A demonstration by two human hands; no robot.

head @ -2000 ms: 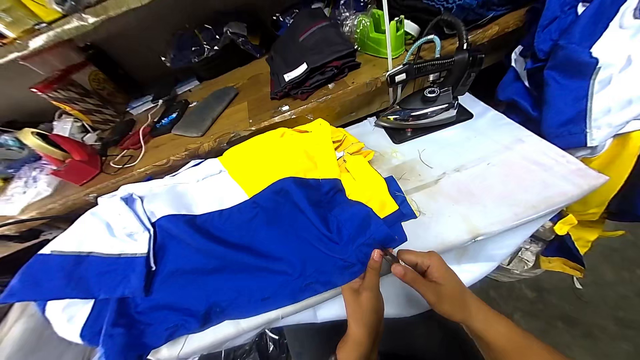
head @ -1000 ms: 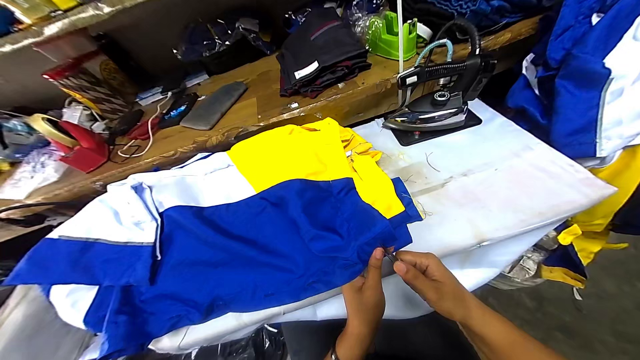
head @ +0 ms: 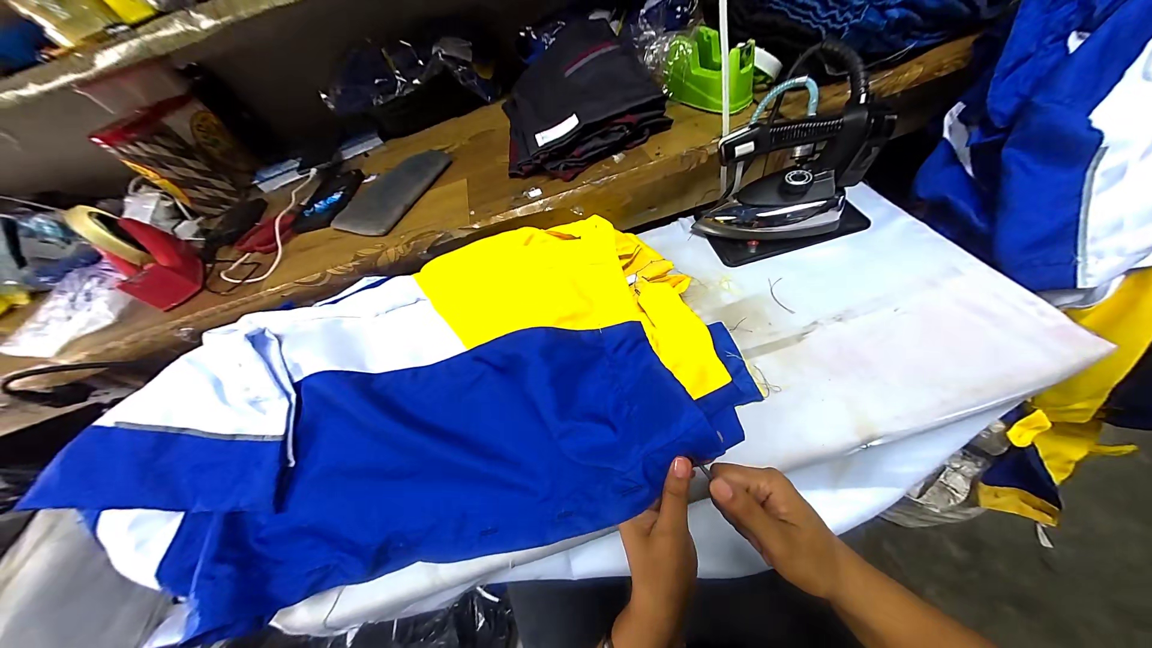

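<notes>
A blue, white and yellow fabric garment (head: 504, 423) lies spread over a board covered in white cloth (head: 864, 360). At its near right edge, my left hand (head: 661, 540) pinches the blue fabric, thumb on top and the fingers hidden underneath. Close beside it, to the right, my right hand (head: 778, 522) holds a small, thin dark tool between thumb and fingers, its tip at the garment's edge; its kind is unclear. Loose threads lie by the garment's right edge.
A steam iron (head: 792, 193) rests on a black pad at the board's back. Behind, a wooden shelf (head: 486, 193) holds folded dark clothes (head: 580, 103), a red tape dispenser (head: 157, 261) and a green holder (head: 711, 72). Similar garments (head: 1035, 162) hang at right.
</notes>
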